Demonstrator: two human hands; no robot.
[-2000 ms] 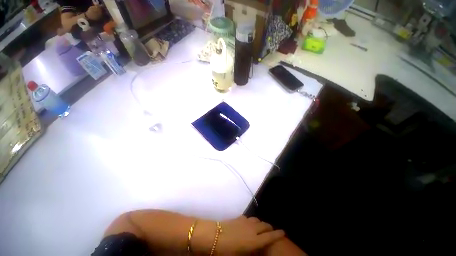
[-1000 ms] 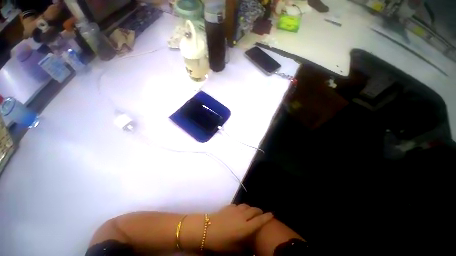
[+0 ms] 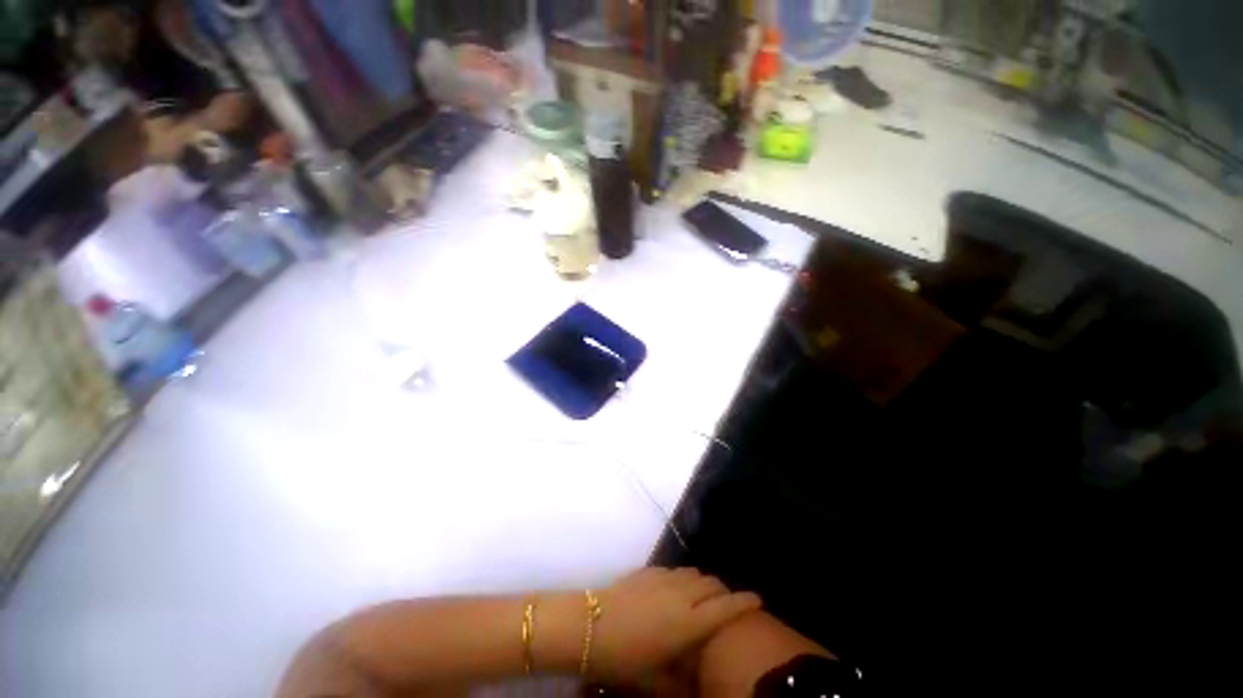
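Observation:
My left hand lies palm down across my right forearm at the table's front edge. It holds no object, and its fingers are slightly apart. Two thin gold bracelets are on its wrist. My right hand is hidden under my left arm. A dark blue rounded-square device with a pale glare strip lies on the white table. A thin cable runs near the table's right edge. A small white plug lies left of the device, blurred by glare.
A black phone lies near the right corner. A dark flask and cream bottle stand behind the device. A blue bottle is far left. A fan and green packet are on the right-hand bench.
The camera view has swung, first right and down, then back left and up, so everything shifts in frame. My left hand stays on my right forearm. The table items keep their places.

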